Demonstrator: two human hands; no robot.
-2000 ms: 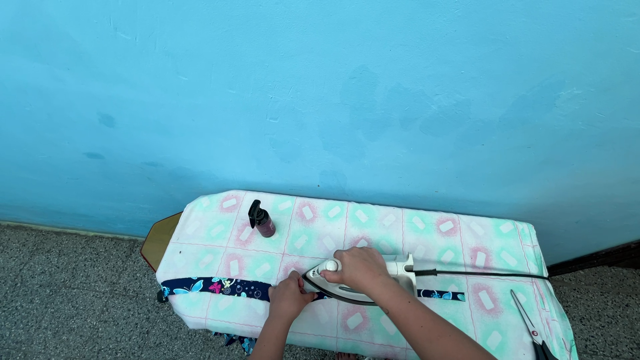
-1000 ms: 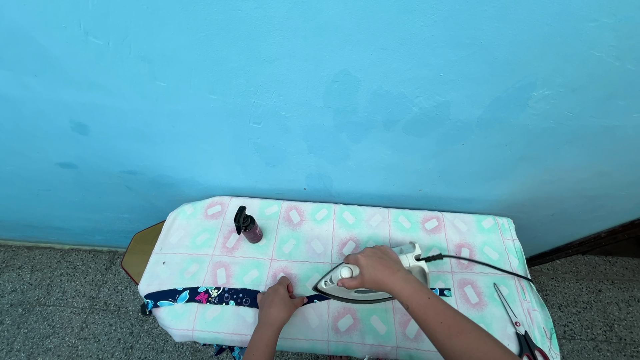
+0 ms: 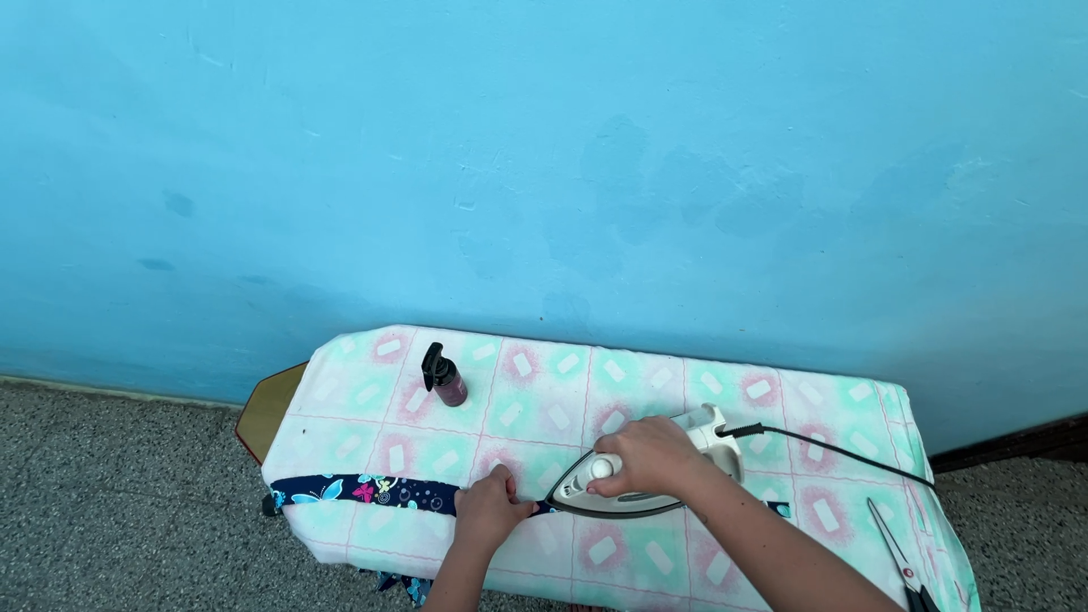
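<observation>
My right hand grips the handle of a white clothes iron, whose tip points left and whose soleplate rests over a dark blue fabric strip printed with butterflies. Just left of the iron's tip, my left hand pinches the strip between thumb and fingers. To the left of that hand the strip lies wide and flat; by the tip it looks narrow. A short end of it shows right of the iron. The strip lies across an ironing board covered with a pink, green and white cloth.
A small spray bottle with a black trigger stands at the board's back left. Scissors lie near the right edge. The iron's black cord runs off to the right. More butterfly fabric hangs below the front edge. A blue wall rises behind.
Both hands stay at the strip, the right still on the iron and the left still by its tip. The view has shifted somewhat.
</observation>
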